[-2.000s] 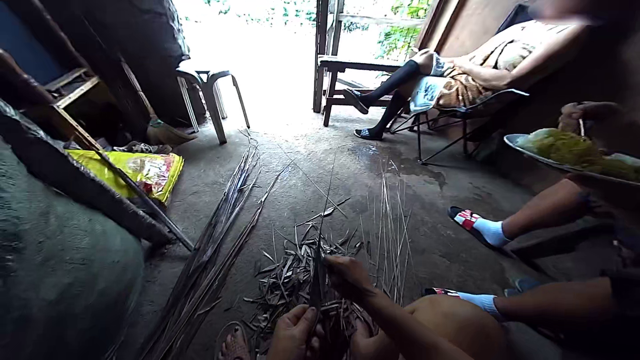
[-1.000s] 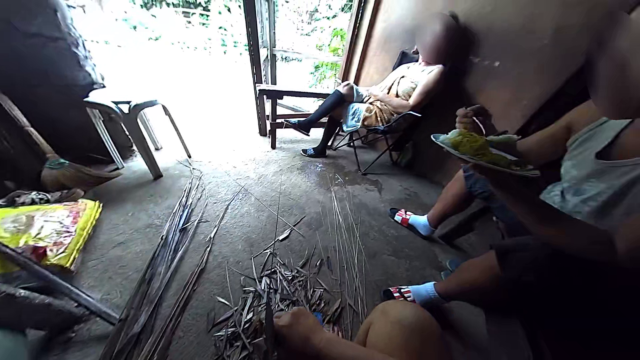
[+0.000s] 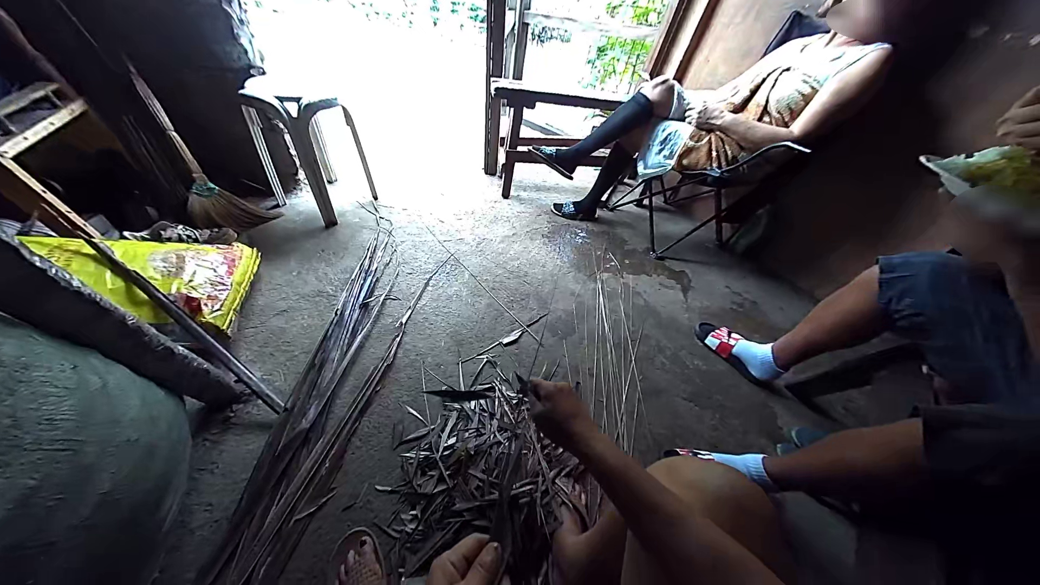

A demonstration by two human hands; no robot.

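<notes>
My right hand (image 3: pixel 561 413) is closed around something dark and thin, likely a knife or a leaf strip, above a heap of dry leaf scraps (image 3: pixel 455 455). At the bottom edge, my left hand (image 3: pixel 467 561) pinches the lower end of a dark palm leaf strip (image 3: pixel 505 512). To the left lies a long bundle of dried palm leaves (image 3: pixel 325 382) on the concrete floor. Thin bare leaf ribs (image 3: pixel 611 349) lie in a loose row to the right of the heap. My sandaled foot (image 3: pixel 360 561) is beside the scraps.
A plastic stool (image 3: pixel 305 130), a broom (image 3: pixel 223 207) and a yellow printed sack (image 3: pixel 187 276) stand or lie at left. One person (image 3: pixel 756 106) sits in a folding chair by a wooden bench (image 3: pixel 561 96). Another person's legs (image 3: pixel 837 325) reach in from the right, beneath a held plate (image 3: pixel 975 175).
My right hand has moved up and away from my body since a second ago. My left hand, out of view then, now shows at the bottom. The view has swung back left.
</notes>
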